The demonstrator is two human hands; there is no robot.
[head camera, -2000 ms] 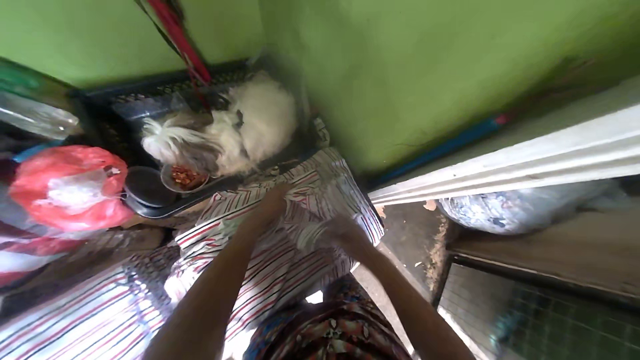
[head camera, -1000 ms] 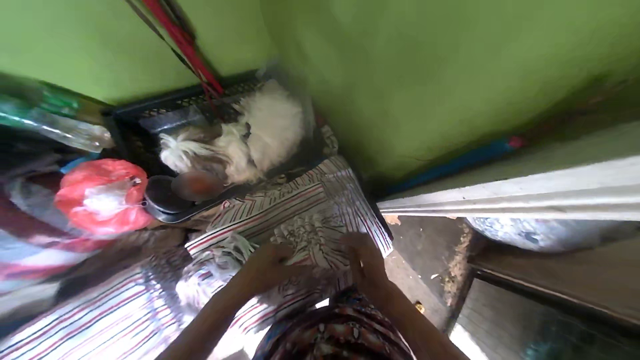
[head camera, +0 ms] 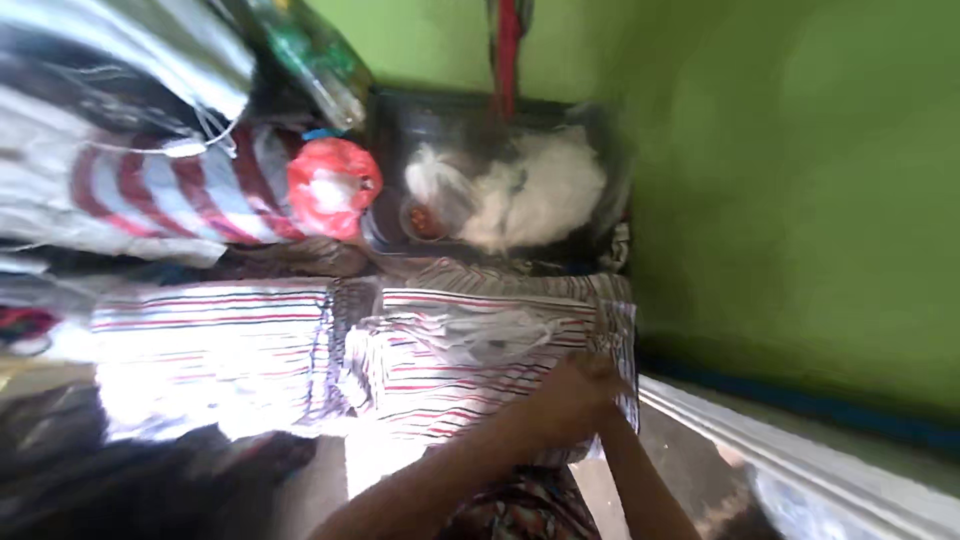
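Note:
My left hand (head camera: 574,390) and my right hand (head camera: 609,382) are close together over the right end of a striped cloth (head camera: 442,390); blur hides their fingers and anything between them. White fringe or tied threads (head camera: 487,334) lie across the cloth, just left of my hands. Another stack of striped cloth (head camera: 217,322) lies further left, brightly lit. Both arms reach up from the lower edge over my patterned garment (head camera: 525,506).
A black plastic crate (head camera: 465,112) against the green wall (head camera: 787,187) holds white fibre (head camera: 551,187), a knotted bag (head camera: 439,176) and a small cup (head camera: 421,219) of reddish bits. Left of it are a red plastic bag (head camera: 334,187) and plastic bottles (head camera: 315,60).
The view has swung to the left. My hands, apart over the cloth a second ago, are now close together at its right end.

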